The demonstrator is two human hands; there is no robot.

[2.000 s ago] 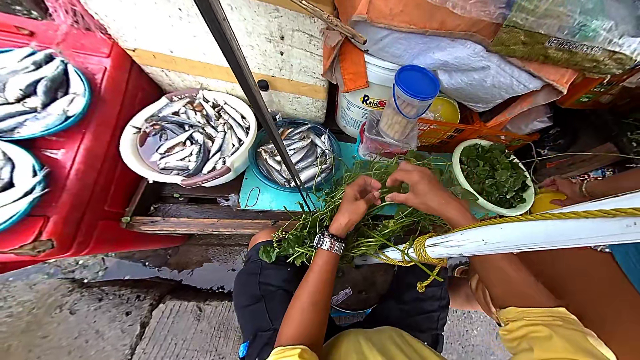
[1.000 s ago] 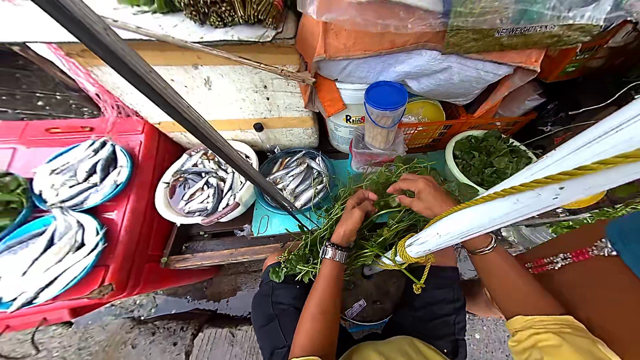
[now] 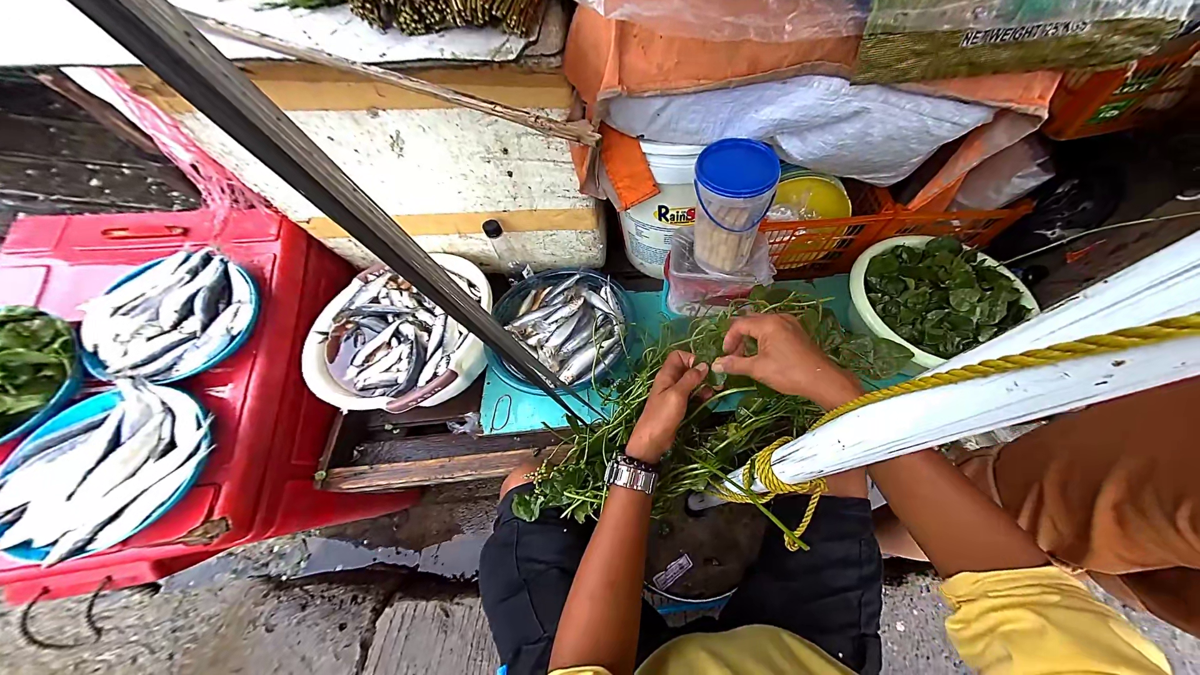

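Over a heap of leafy green stems in front of me, my left hand pinches a thin green stem between thumb and fingers. My right hand is close beside it, thumb and fingertips closed on a small piece of the same greens. The stems spread over a turquoise board and toward my lap. A pale bowl of loose green leaves stands to the right of the heap. To the left, a blue basin and a white basin hold small silvery fish.
A white pole wound with yellow rope slants across my right forearm; a dark pole crosses at left. A red cooler carries more fish basins. Behind stand a white bucket and a blue-lidded container. Another person is at right.
My hands stay close together over the greens, with small finger movements. The other person's hand, seen at the right two seconds ago, is out of sight. The view has shifted toward the left.
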